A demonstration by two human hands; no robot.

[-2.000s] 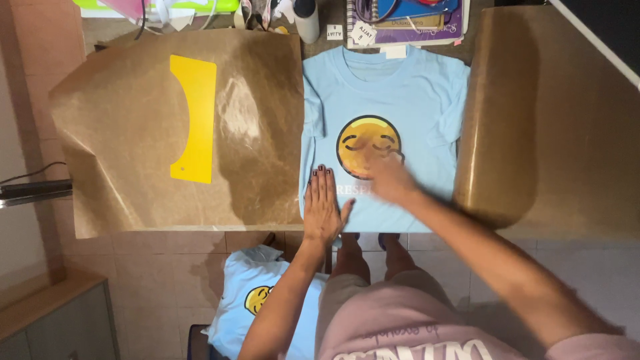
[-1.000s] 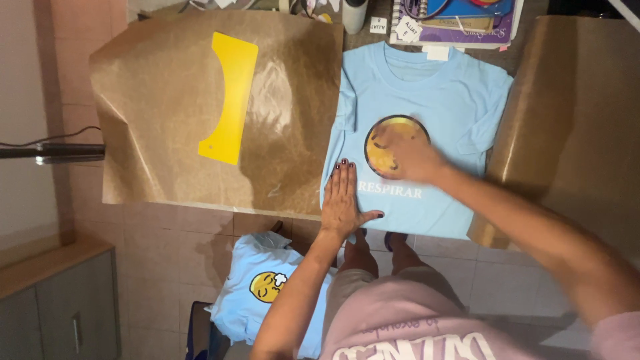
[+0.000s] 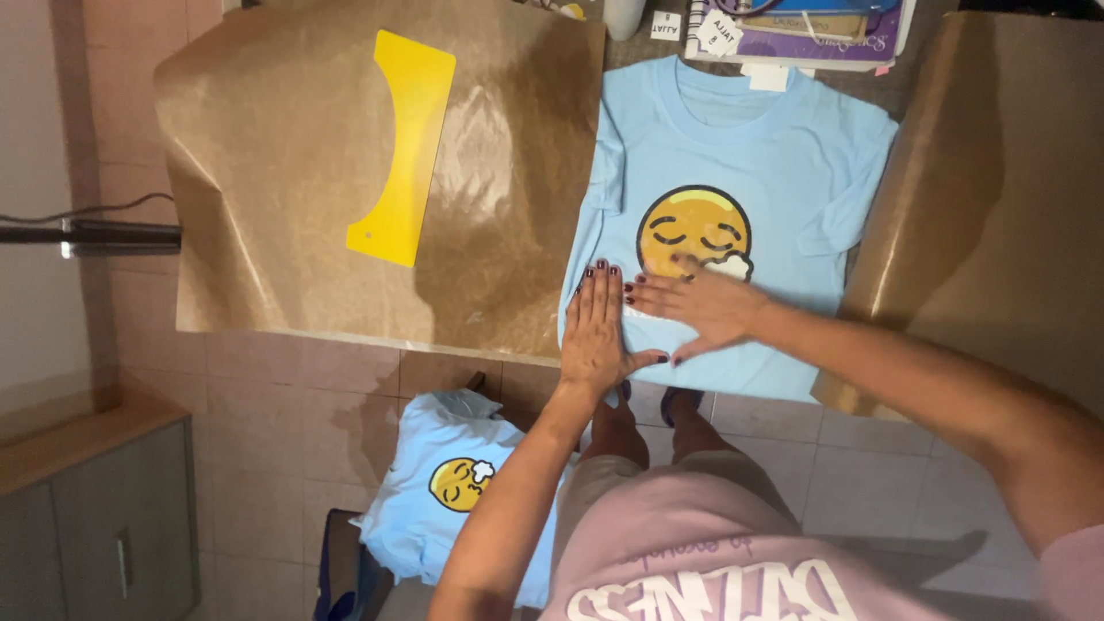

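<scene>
A folded light-blue T-shirt lies on the table, its collar away from me, with a yellow emoji print on its front. My left hand rests flat on the shirt's lower left edge, fingers extended and holding nothing. Just to its right, my right hand lies palm down across the bottom of the print and the lettering under it, fingers spread and empty. The lettering is mostly hidden by that hand. A yellow plastic template with a curved cutout lies on brown paper left of the shirt.
Brown coated paper covers the left side; another brown sheet bulges up at the right. Spiral notebooks, small size cards and a bottle stand or lie behind the collar. More blue shirts are piled below the table's front edge.
My right hand has moved from the middle of the emoji down to the lettering beside my left hand, uncovering the emoji's face. My left hand has stayed at the shirt's lower left. The view has shifted.
</scene>
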